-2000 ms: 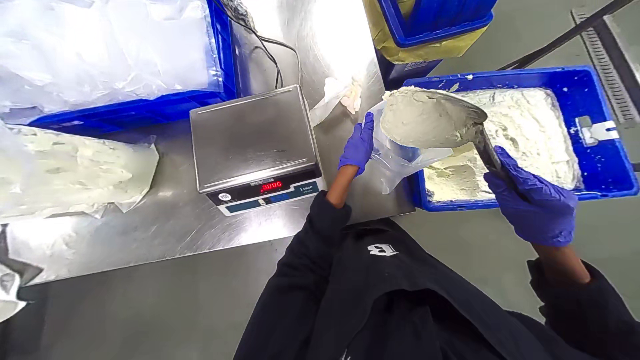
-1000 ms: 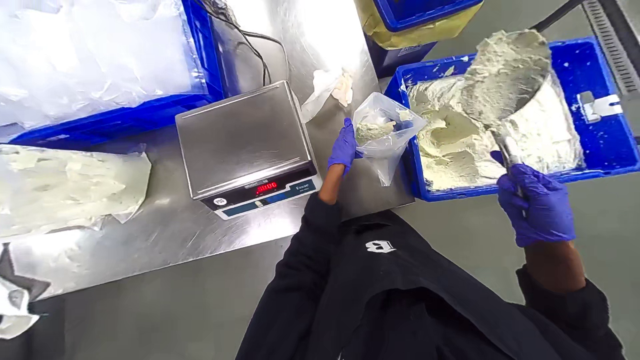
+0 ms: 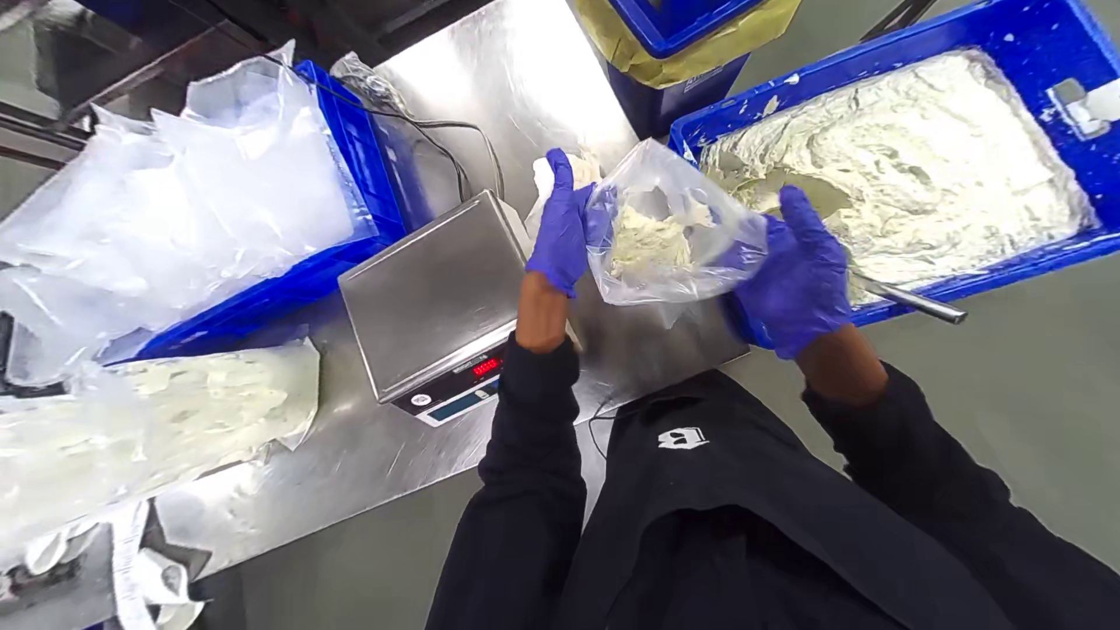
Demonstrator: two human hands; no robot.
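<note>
Between my two purple-gloved hands is a clear plastic bag [image 3: 652, 241], its mouth spread, with a pale, creamy mass inside. My left hand [image 3: 563, 223] grips the bag's left side. On the right side, my right hand [image 3: 796, 271] holds the bag's edge; part of its fingers shows through the plastic. Behind that hand a metal scoop [image 3: 914, 300] lies in the blue tub [image 3: 1041, 39] of pale cream, its bowl in the cream and its handle over the near rim. A digital scale [image 3: 442, 289] with a bare steel plate stands left of my left hand.
At the left, a blue crate [image 3: 350, 149] holds many filled clear bags [image 3: 227, 184]. In front of it lies a large bag of pale material [image 3: 219, 402] on the steel table [image 3: 350, 472]. Cables [image 3: 446, 127] run behind the scale. A blue bin with a yellow liner [image 3: 691, 66] stands beyond the table.
My right hand has let go of the scoop, which was raised with cream on it, and has taken the bag's right side. The bag is more widely spread. The view has shifted.
</note>
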